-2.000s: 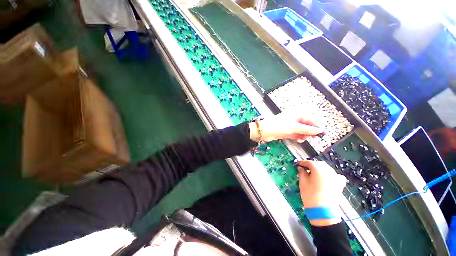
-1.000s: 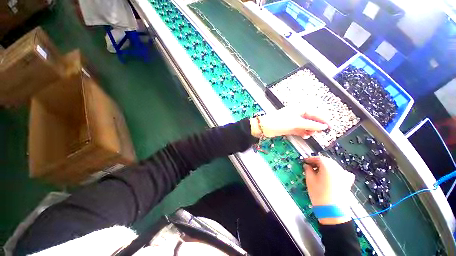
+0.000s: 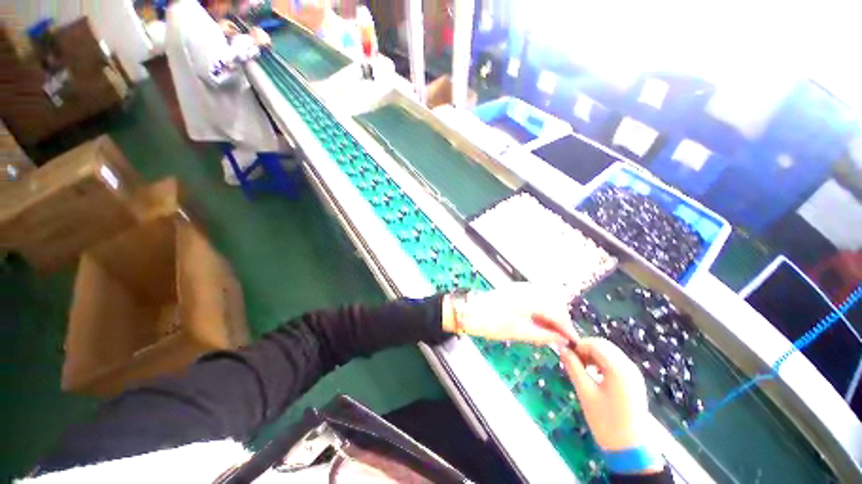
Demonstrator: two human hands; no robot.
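A long strip of green circuit boards (image 3: 430, 248) dotted with small parts lies in the conveyor rail. My left hand (image 3: 510, 315), with a bracelet at the wrist, reaches across the boards. My right hand (image 3: 610, 392), with a blue strap, is just beside it. The fingertips of both hands meet above the rail's far edge. A small dark spot shows between them, too blurred to tell which hand holds it. Loose black components (image 3: 652, 345) lie in a heap beyond my right hand. A dark-rimmed tray of pale components (image 3: 543, 238) is beyond my left hand.
A blue bin of black components (image 3: 643, 227), a dark flat tray (image 3: 574, 158) and another blue bin (image 3: 518, 121) stand on the white ledge. A coiled blue cord (image 3: 803, 342) is at the right. An open carton (image 3: 151, 312) is on the floor. A person in white (image 3: 213, 85) is along the line.
The view has tilted up, showing more of the line and a person. My left hand has moved from above the pale-component tray to my right hand, and their fingertips now meet.
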